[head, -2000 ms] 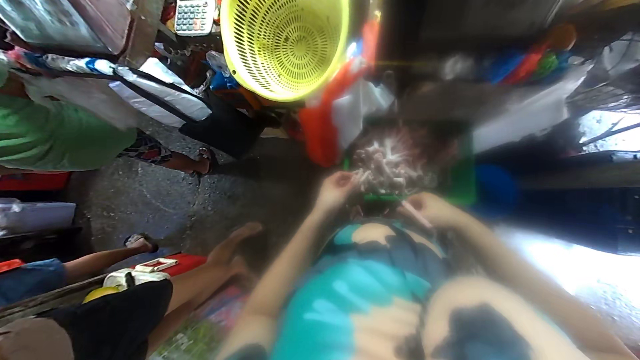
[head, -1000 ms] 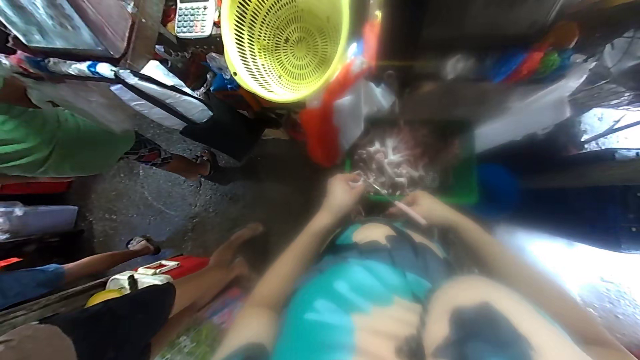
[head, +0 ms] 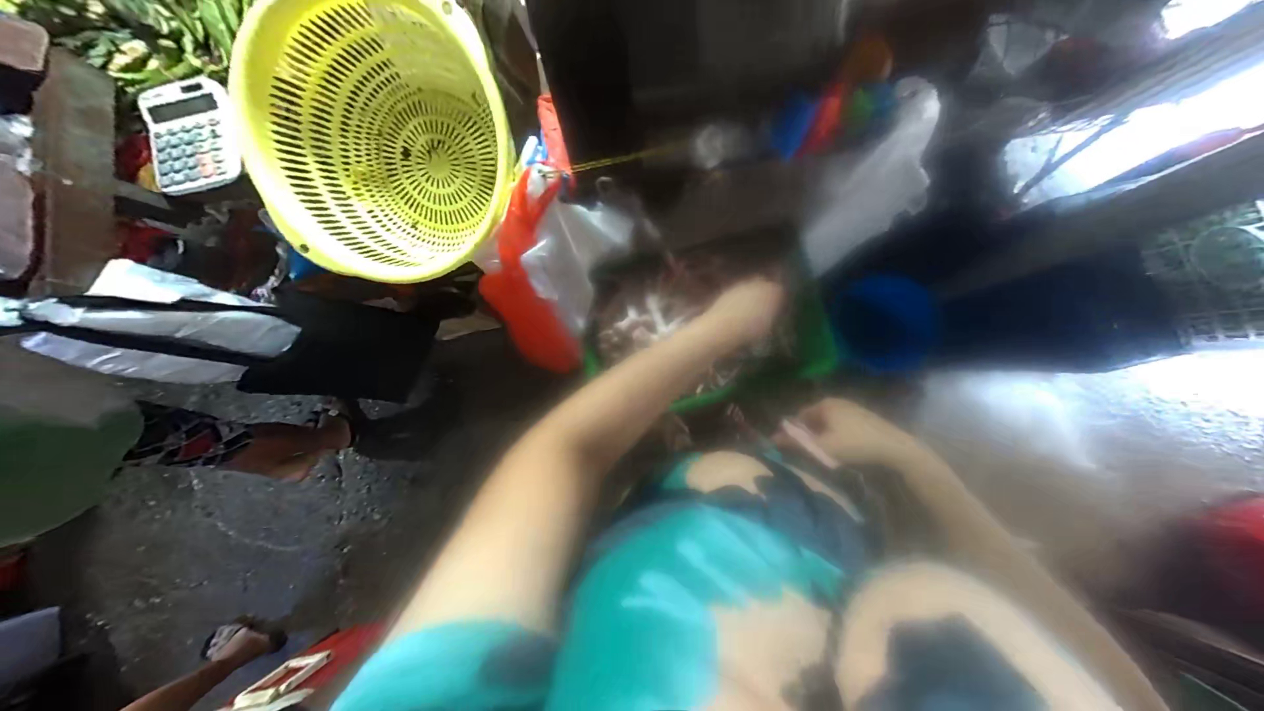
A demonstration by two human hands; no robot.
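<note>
A green container [head: 818, 336] in front of me holds a heap of small, pale, shiny pieces [head: 647, 321], too blurred to name. My left hand [head: 750, 301] reaches over the right part of this container; its fingers are blurred, and whether they hold anything cannot be told. My right hand [head: 829, 430] is just outside the near right edge, closed on a pale, narrow object [head: 810, 441] whose kind is unclear. Below both hands is the teal patterned clothing [head: 691, 583] on my body.
A yellow perforated plastic basket [head: 395, 138] stands at upper left beside a calculator [head: 191, 135]. Red and clear plastic bags [head: 533, 296] hang left of the container, with a blue round object [head: 884, 321] to its right. People's legs [head: 286, 446] are at left on wet floor.
My left hand has moved from the container's near left edge to over its right part. My right hand has drawn away from the pile, still with the pale object. The view has shifted.
</note>
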